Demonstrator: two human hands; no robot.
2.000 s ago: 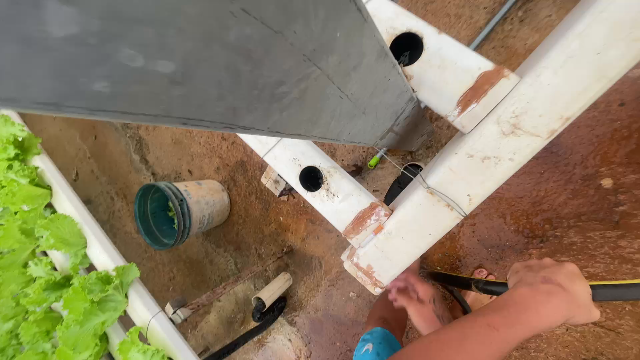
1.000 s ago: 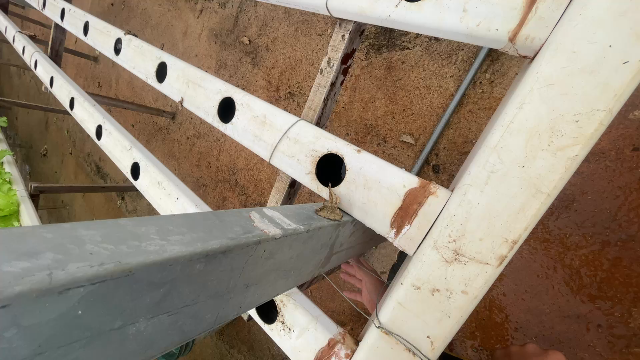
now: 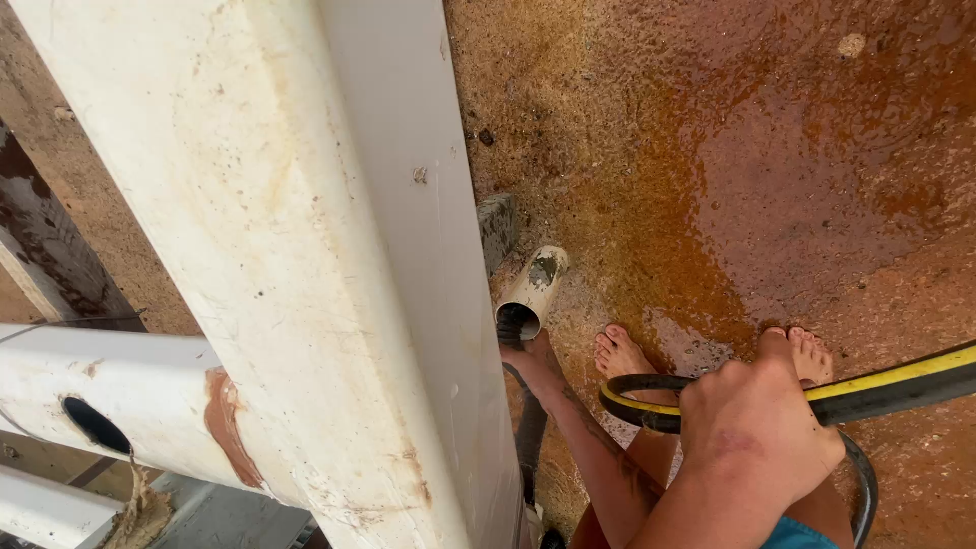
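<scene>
My right hand is closed around a black hose with a yellow stripe, which loops beside it above my bare feet. My left hand reaches down at the mouth of an upright cream plastic pipe; its fingers are partly hidden behind the big white channel. A dark corrugated hose runs beneath the left forearm, and dark ribbed material shows inside the pipe's mouth. Whether the left hand grips the pipe or the hose cannot be told.
The large white channel fills the left half. A smaller white channel with a round hole joins it, sealed with brown filler. A wooden beam lies beyond. Wet reddish ground spreads right, with my feet on it.
The view has swung right and down to the pipe and my feet. My left hand, seen near the wire under the channel a second ago, is now at the cream pipe's mouth.
</scene>
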